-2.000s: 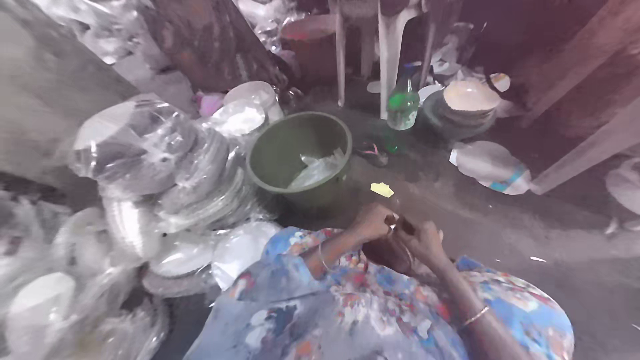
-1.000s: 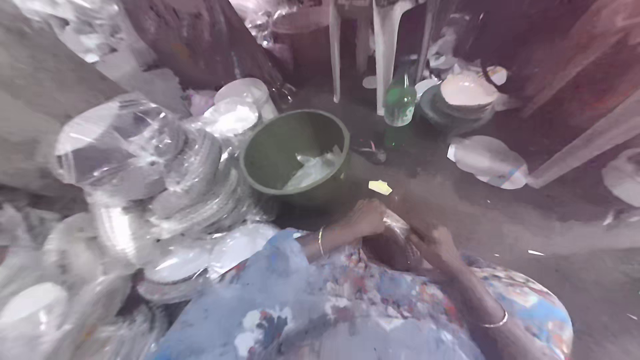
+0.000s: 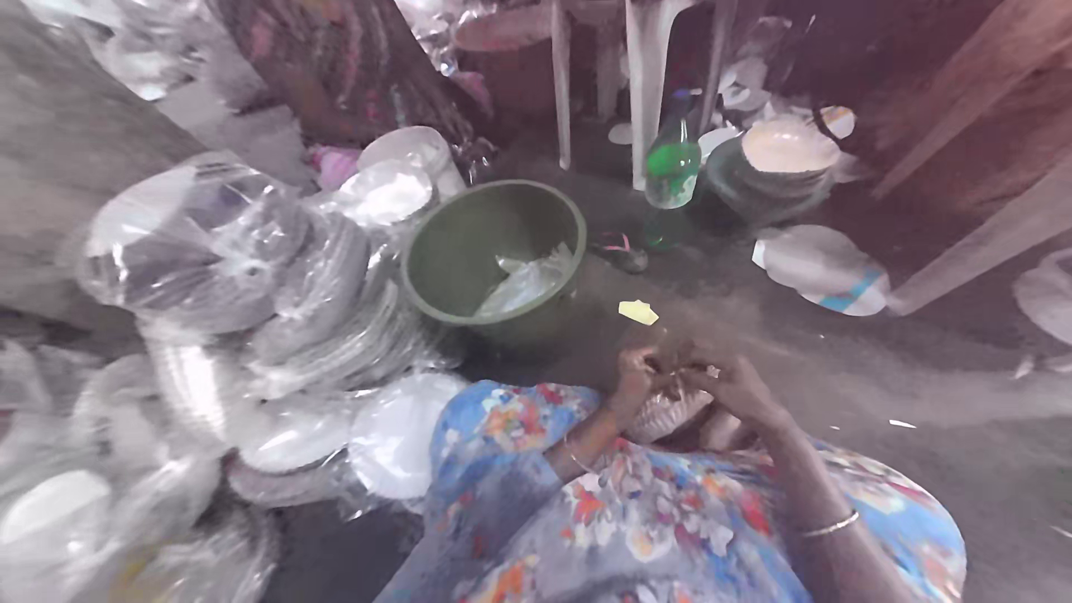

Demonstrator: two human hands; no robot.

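Note:
Low in front of my lap, my left hand (image 3: 638, 378) and my right hand (image 3: 737, 387) meet, fingers bent, at the gathered top of a clear plastic bag (image 3: 667, 414). Both pinch it from either side; its contents cannot be made out. Just beyond my hands a small yellow scrap (image 3: 638, 312) lies on the floor. Ahead and to the left stands a dark green plastic tub (image 3: 494, 201) with crumpled clear plastic (image 3: 528, 280) inside. Left of the tub are stacked round plates or bowls wrapped in clear plastic (image 3: 318, 276).
A green plastic bottle (image 3: 672, 167) stands beside white plastic chair legs (image 3: 645, 92). Right of it is a pale bowl (image 3: 791, 144) on a rounded vessel (image 3: 766, 188). A white plastic item with a blue band (image 3: 825, 268) and a sandal (image 3: 621, 251) lie on the floor.
My hands were together, then slightly apart with clear plastic between them; now they are close together again at the bag's top. More of the bag shows below them.

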